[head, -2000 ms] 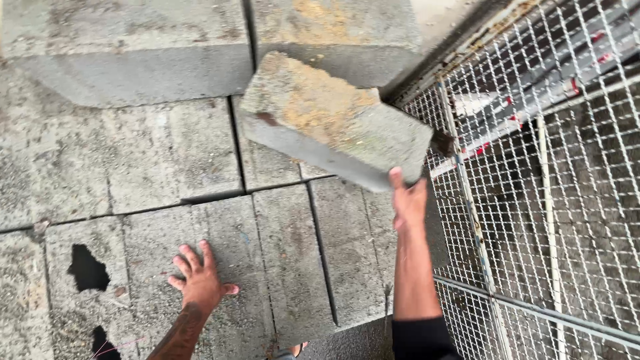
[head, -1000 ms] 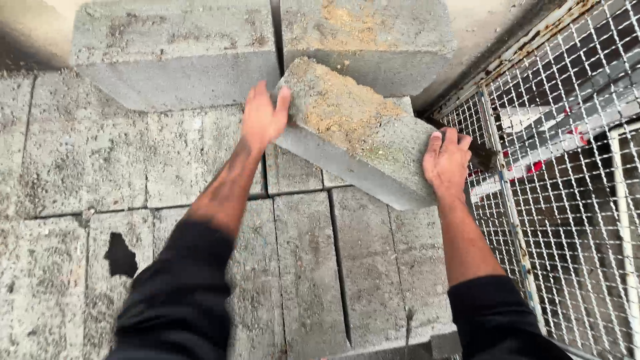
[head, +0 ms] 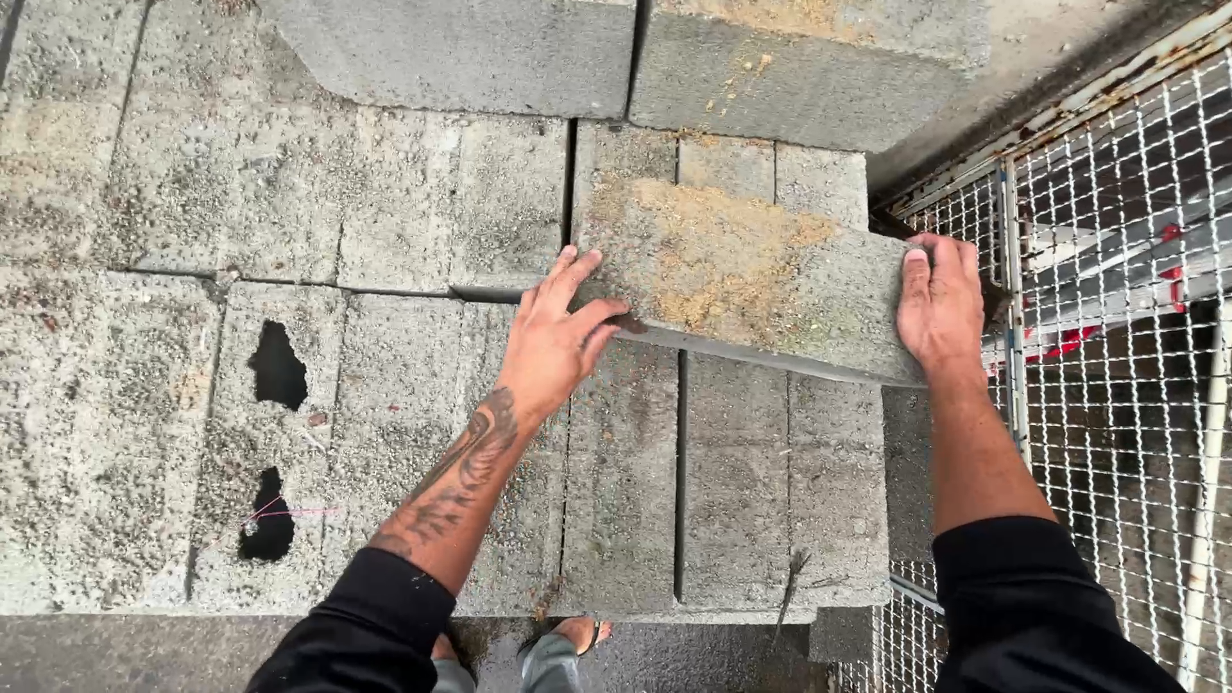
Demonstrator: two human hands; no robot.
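Observation:
A grey concrete block (head: 731, 274) with sandy yellow residue on its face lies slightly askew over the stacked blocks (head: 626, 462). My right hand (head: 941, 308) grips its right end, thumb on the top face and fingers around the far corner. At the block's left end is my left hand (head: 558, 332), fingers spread and touching its edge and near corner; the block's underside is hidden. Two larger blocks, a left one (head: 481, 58) and a right one (head: 789, 77), sit on the stack just beyond.
White wire mesh in a rusty metal frame (head: 1116, 404) stands close on the right, beside my right forearm. One block at the left has two dark ragged holes (head: 279, 366). Wet ground (head: 674, 654) and my feet show below the stack's near edge. A wall (head: 1039, 58) rises at the upper right.
Two seconds ago only my right hand was on the block; my left hand has since come to its left end. The block has turned from a steep slant to lie more nearly crosswise.

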